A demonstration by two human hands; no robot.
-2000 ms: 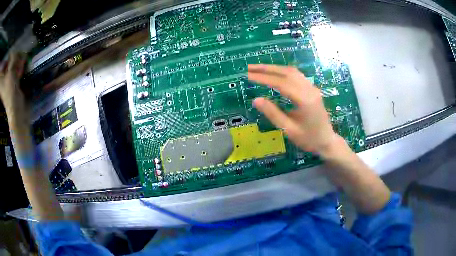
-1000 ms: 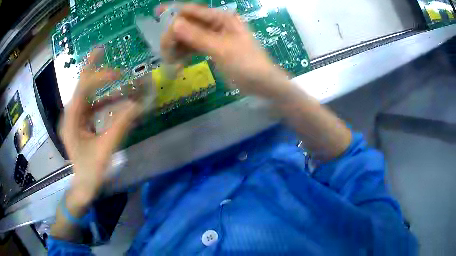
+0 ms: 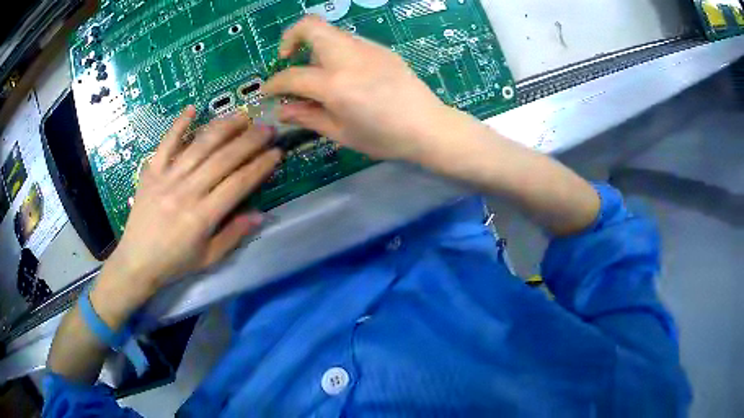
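Note:
The green circuit board lies at an angle in front of me, with two oblong pale-rimmed slots above my fingers. My left hand is palm down over the board's lower left part, fingers spread. It covers most of the area where the yellow insulating sheet lay; only small yellowish traces show beside the fingers. My right hand is over the board's lower middle, fingers bent, fingertips close to the left hand's. A pale blurred patch shows between the two hands. Whether the right fingers pinch anything is hidden.
The metal conveyor rail runs between the board and my blue coat. A black opening is left of the board. Dark and yellow pieces lie at far left. Another board with yellow is at the top right corner.
My left hand has flattened onto the board, over the sheet. My right hand has come down beside it; the greyish piece seen by its fingers no longer shows clearly.

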